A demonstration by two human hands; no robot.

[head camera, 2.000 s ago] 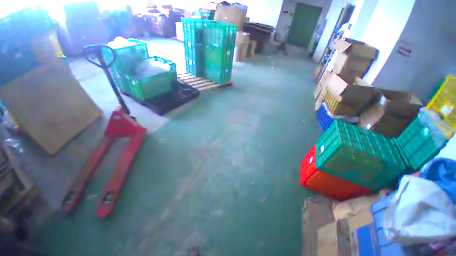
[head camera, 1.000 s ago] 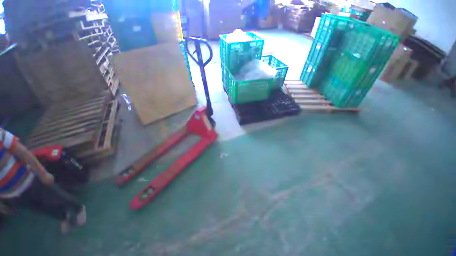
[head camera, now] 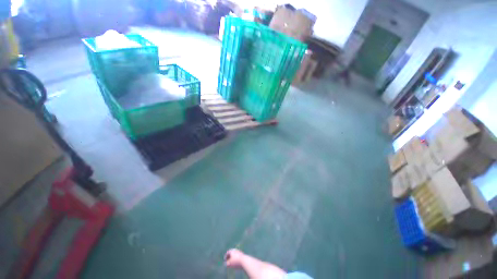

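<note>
My right hand point(head camera: 234, 258) is small and blurred at the bottom middle, with the forearm running to the lower right. Its fingers look curled in, and I see nothing held. My left hand is out of the picture. A red pallet truck point(head camera: 71, 202) stands at the lower left, its fork ends cut off by the edge. Its black looped handle rises at the far left. The hand is apart from it. Green mesh crates point(head camera: 158, 121) holding whitish, bagged-looking contents stand on a black pallet point(head camera: 182, 143). Tall green crates point(head camera: 259, 73) stand on a slatted wooden pallet point(head camera: 231, 115).
Brown cartons point(head camera: 430, 158) are piled along the right side, with a yellow crate point(head camera: 433, 207) and a blue crate point(head camera: 415, 228) below. A shelf point(head camera: 417, 95) stands by the right wall. A green door point(head camera: 377, 50) is at the back. A brown board point(head camera: 22, 147) is at the left edge.
The view has swung right and come nearer the green crates. The pallet truck has shifted to the left edge. The person in a striped shirt is out of view. My right hand has come into view.
</note>
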